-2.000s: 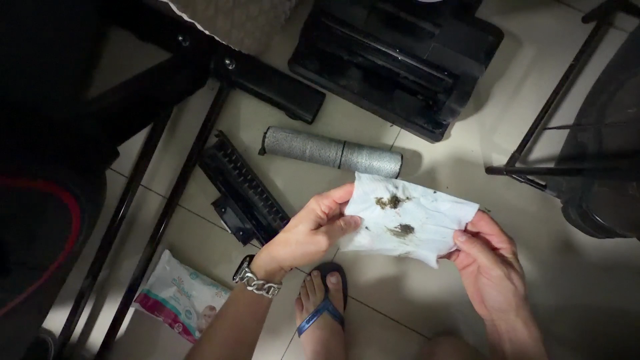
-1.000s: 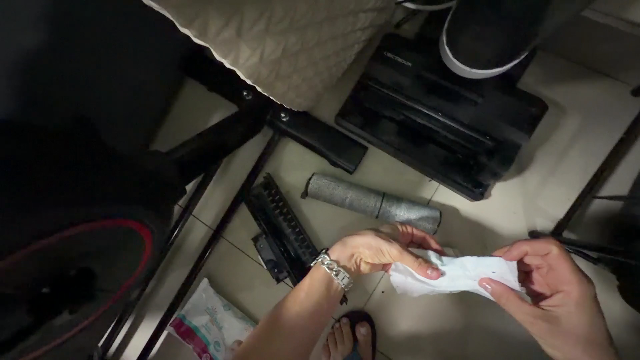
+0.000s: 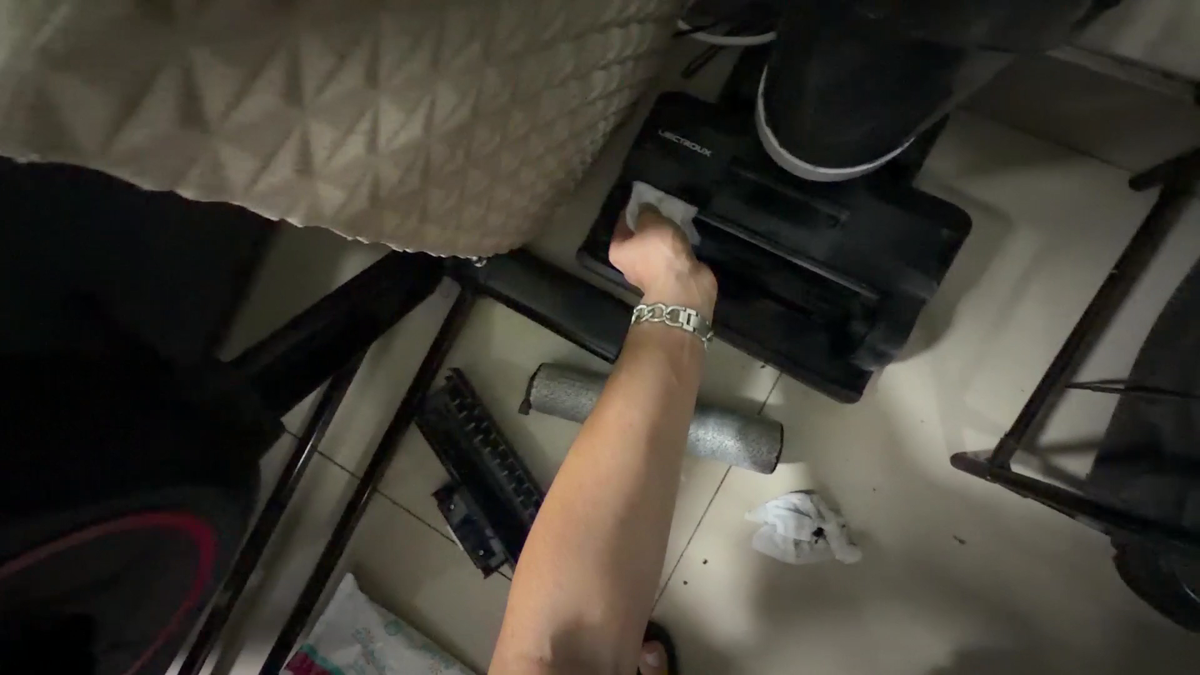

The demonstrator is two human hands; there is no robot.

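Note:
My left hand [image 3: 654, 248], with a silver chain bracelet at its wrist, presses a white wet wipe [image 3: 677, 208] onto the left part of a black floor-cleaner head [image 3: 797, 272]. My right hand is outside the view. A grey fuzzy brush roller [image 3: 736, 436] lies on the tiles, partly behind my forearm. Left of the forearm lies a black slotted plastic cover [image 3: 487, 450]. A crumpled, soiled wipe [image 3: 803, 528] rests on the floor right of the arm.
A quilted beige cover [image 3: 375, 122] hangs at the upper left over black metal legs [image 3: 337, 319]. A wipes packet [image 3: 370, 637] lies at the bottom left. The cleaner's thick body [image 3: 844, 84] rises above its head. A black metal frame [image 3: 1078, 347] stands at the right.
My left hand has moved up to the cleaner head with a wipe. My right hand has left the view. A crumpled wipe now lies on the floor. The view has shifted.

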